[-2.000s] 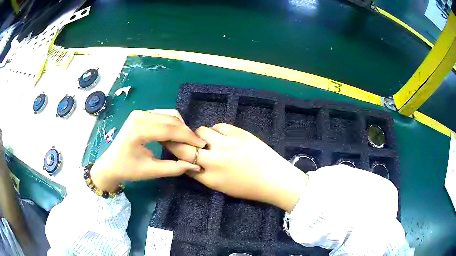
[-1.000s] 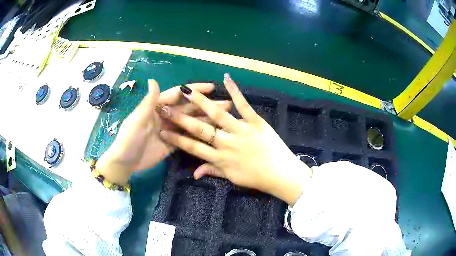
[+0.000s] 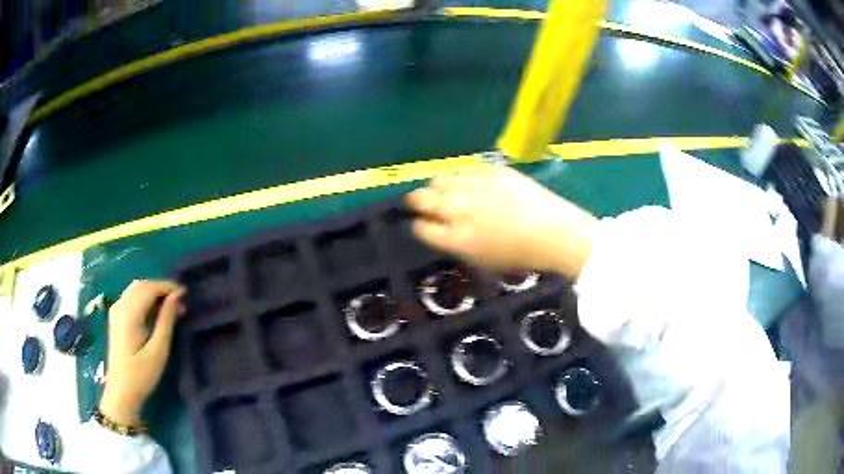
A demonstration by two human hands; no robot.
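A black foam tray (image 3: 268, 370) with square pockets lies in front of me. Several silver-rimmed round watch cases (image 3: 402, 387) sit in its middle and right pockets; the left pockets look empty. My right hand (image 3: 486, 218) is over the tray's far right corner, blurred, with its fingers curled down; whether it holds something is hidden. My left hand (image 3: 139, 338) is at the tray's left edge, thumb and fingers curved apart, with nothing visible in it.
A white work sheet (image 3: 18, 389) with several black round inner modules (image 3: 68, 334) is at the far left. A yellow post (image 3: 555, 74) stands behind the tray beside yellow edge tape (image 3: 305, 187). White paper (image 3: 708, 199) and a person's sleeve (image 3: 826, 278) are at the right.
The view has turned to the right and more of the filled pockets show. My hands, together over the tray before, have parted: right to the far right corner, left to the left edge.
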